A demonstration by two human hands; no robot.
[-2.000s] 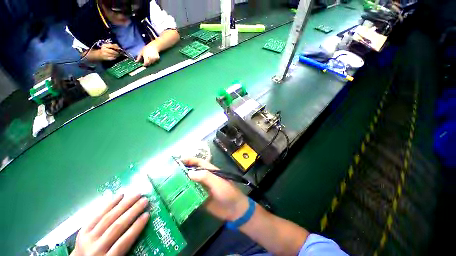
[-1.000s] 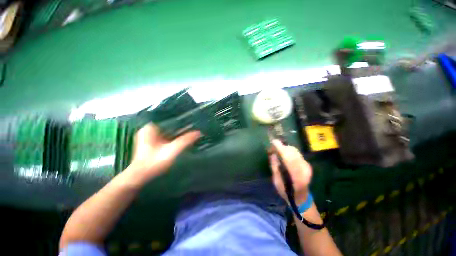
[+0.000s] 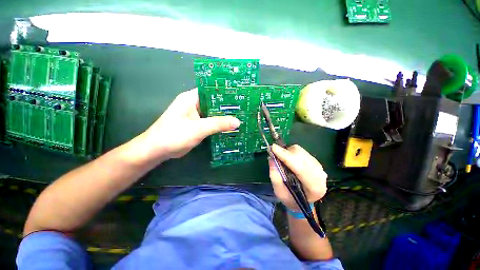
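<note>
My left hand (image 3: 184,126) grips a green PCB panel (image 3: 247,111) at its left side, thumb on its face. The panel shows several short white connector strips. A second green board (image 3: 226,71) shows behind it, sticking out above and below. My right hand (image 3: 297,174) holds dark tweezers (image 3: 289,179), their tips over the panel's upper right part. Whether the tips hold a part is too small to tell. A round cream tub (image 3: 329,104) with silvery bits inside stands just right of the panel.
Green panels (image 3: 42,97) stand in a row at the left. Another panel (image 3: 368,10) lies at the top right. To the right are a black iron stand with a yellow sponge tray (image 3: 358,152), a bulky black box (image 3: 421,147) and a green reel (image 3: 455,74).
The view has swung down and left since the first frame. My left hand now grips the panel, and the tweezers have moved from beside the tub to over the panel.
</note>
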